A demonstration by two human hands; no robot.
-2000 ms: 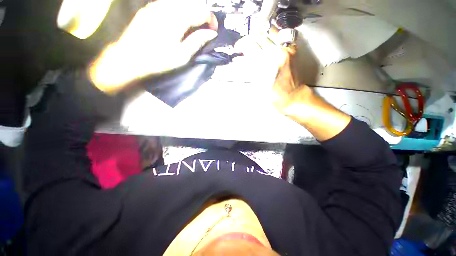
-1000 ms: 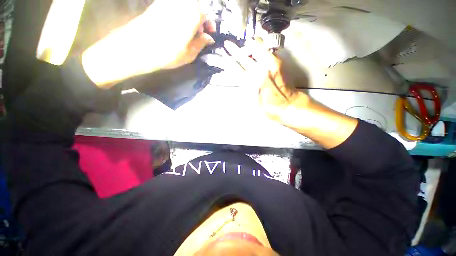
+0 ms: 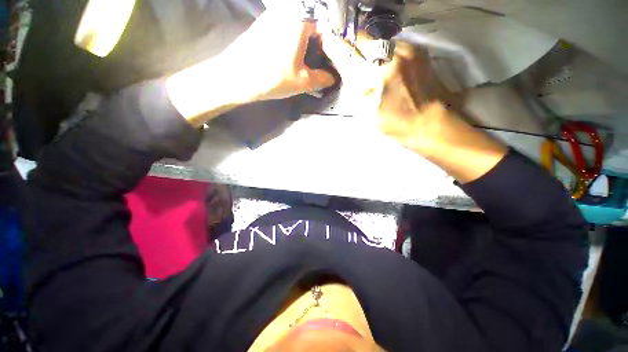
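Note:
A dark garment piece (image 3: 265, 121) lies on the glaring white machine bed, under and below my left hand. My left hand (image 3: 286, 65) is at the needle area, its thumb and fingers around a dark fold of the cloth. My right hand (image 3: 406, 89) is just right of the needle area, bright and partly blurred. Its fingertips are lost in glare, so I cannot tell what they hold. The machine head's metal parts (image 3: 311, 9) show at the top edge. A dark round fitting (image 3: 382, 29) sits above my right hand.
A glowing lamp (image 3: 105, 26) is at the upper left. Scissors with red and orange-yellow loops (image 3: 585, 155) lie at the right table edge by a turquoise tray (image 3: 606, 213). A pale curved sheet (image 3: 499, 51) is right of the needle. Pink cloth (image 3: 169, 223) shows below the table.
My left hand has shifted right and slightly down, covering more of the dark cloth. My right hand has moved slightly right, away from my left. The whole view has shifted a little.

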